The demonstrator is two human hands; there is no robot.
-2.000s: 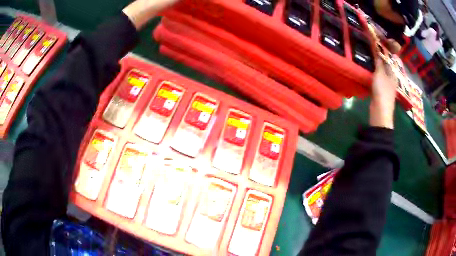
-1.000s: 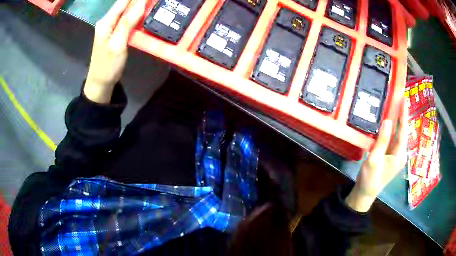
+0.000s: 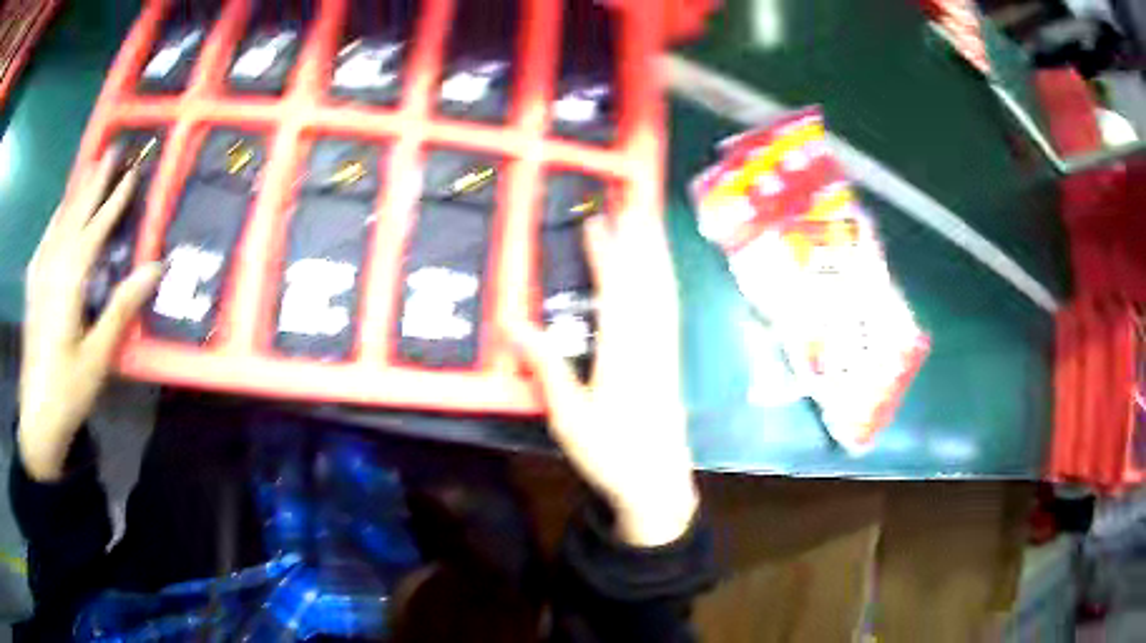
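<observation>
A red phone tray [image 3: 339,383] lies at the bench's front edge, with two rows of dark phone backs [image 3: 321,239] facing up in its slots. The far row is cut off by the top of the picture. My left hand [image 3: 76,302] grips the tray's left side, its fingers over the front left phone. My right hand [image 3: 616,364] grips the right side near the front corner, its thumb and fingers over the front right phone. The image is blurred.
A pile of red-yellow label sheets [image 3: 817,270] lies on the green bench [image 3: 993,389], right of the tray. Stacked red trays [image 3: 1100,389] stand at the far right. A brown cardboard box [image 3: 804,553] is below the bench edge.
The tray of phone backs, held slanted at the bench edge one second ago, now lies squarer in front of me. Both hands remain at its sides. The view has shifted.
</observation>
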